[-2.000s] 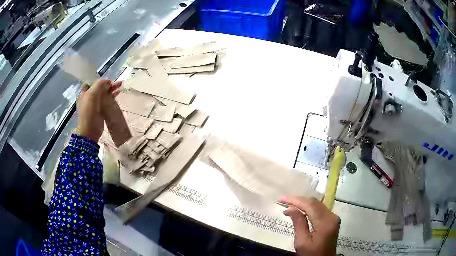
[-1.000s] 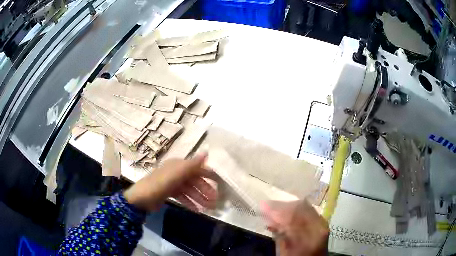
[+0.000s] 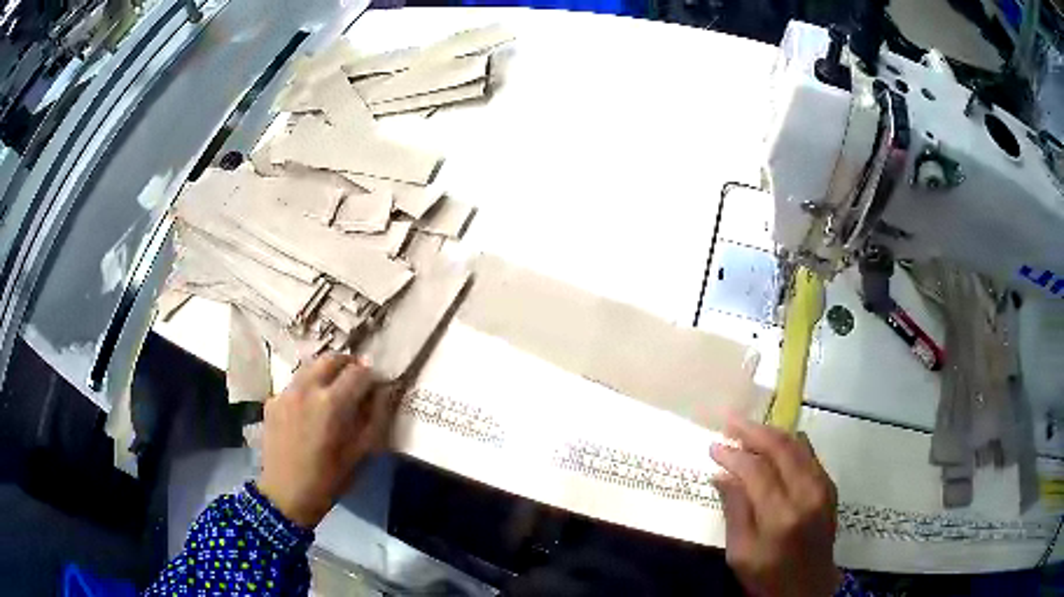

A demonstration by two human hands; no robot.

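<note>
A flat beige-grey fabric strip (image 3: pixel 595 338) lies on the white table, its right end near the yellow strip (image 3: pixel 797 350) that runs from the needle area. My right hand (image 3: pixel 776 490) is at the strip's right end, fingers slightly apart and blurred; whether it touches the strip is unclear. My left hand (image 3: pixel 321 432) is at the near edge of the cut-piece pile (image 3: pixel 315 251), fingertips bent down at the small pieces; whether it grips one is hidden.
The white sewing machine head (image 3: pixel 817 152) stands at the right. Red and black snips (image 3: pixel 910 335) lie right of the needle. A zipper bundle (image 3: pixel 974 385) hangs together under the machine arm. More cut strips (image 3: pixel 426 82) lie at the back left. Ruler marks run along the front edge.
My left hand has moved left from the strip to the pile. My right hand has moved right. The raised, blurred piece between my hands is gone from there, and the long strip lies flat. The view has shifted.
</note>
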